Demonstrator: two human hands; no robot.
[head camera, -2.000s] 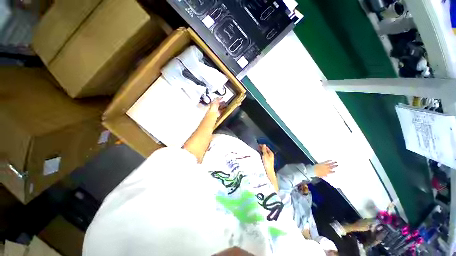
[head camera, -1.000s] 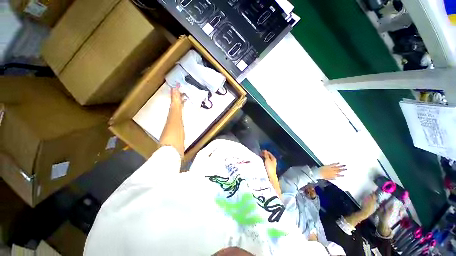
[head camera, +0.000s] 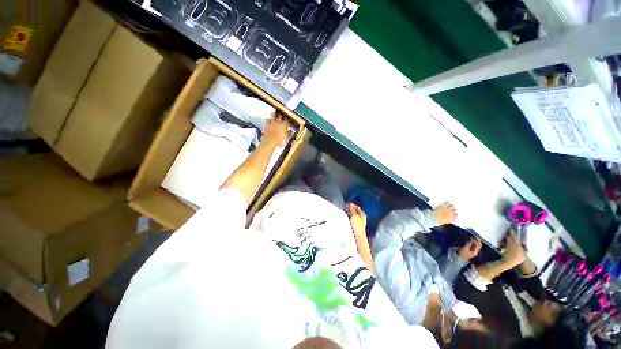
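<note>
An open brown carton (head camera: 168, 140) stands left of the bench. Bagged units (head camera: 230, 109) in pale sleeves, with dark cords, lie across its far end on a white sheet (head camera: 203, 170). My left hand (head camera: 276, 129) is inside the carton at the cord ends of the units, near the wall by the bench. Its fingers are bent down and partly hidden, so a grip cannot be made out. My right hand (head camera: 357, 217) hangs beside my white shirt, outside the carton, with loosely bent fingers and nothing visible in it.
Printed black sheets (head camera: 262, 41) lie on the white bench (head camera: 395, 129) beside the carton. Closed cartons (head camera: 102, 95) stand at left. A printed notice (head camera: 568, 119) hangs from the shelf at right. Neighbouring workers' hands (head camera: 514, 251) handle a pink-ended dryer (head camera: 520, 214).
My left hand has moved from the units' left side to the cord ends near the bench-side wall. The view has shifted. My right hand still hangs at my side.
</note>
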